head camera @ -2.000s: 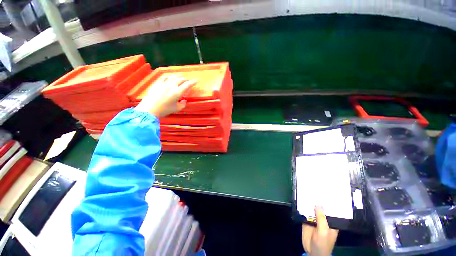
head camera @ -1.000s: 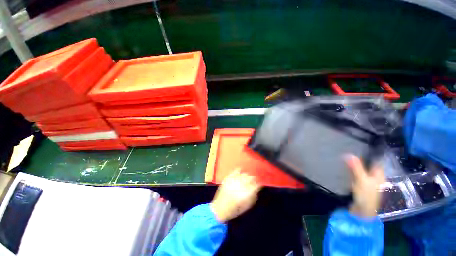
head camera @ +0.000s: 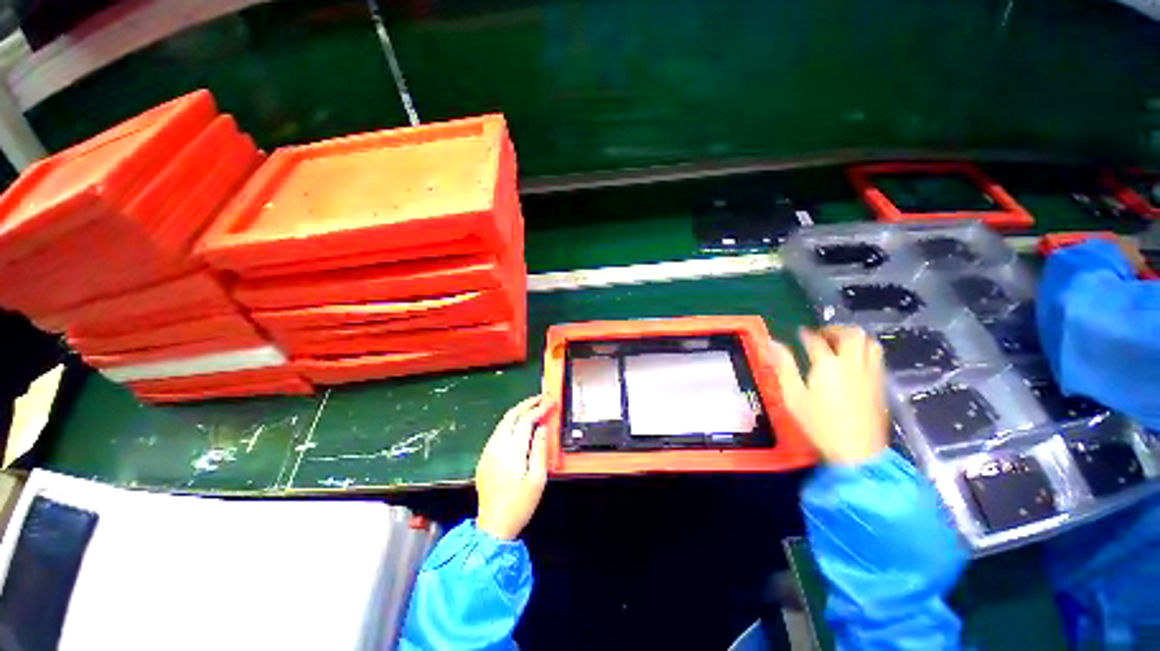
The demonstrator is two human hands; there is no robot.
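An orange carrier tray lies at the front edge of the green bench. A tablet unit lies inside its raised rim, back side up, with a black border and silver-white areas. My left hand holds the tray's left side, thumb near the rim. My right hand is at the tray's right side, slightly blurred, with fingers bent; whether it touches the rim is unclear.
Two stacks of orange trays stand at left. White foam trays are at lower left. A clear blister tray with black parts is at right, beside another person's blue sleeve. A red-orange frame and dark component lie behind.
The orange tray came from the stack to the bench front. The tablet unit, tilted in my right hand a second ago, now lies flat in it. My left hand moved to the tray's left side.
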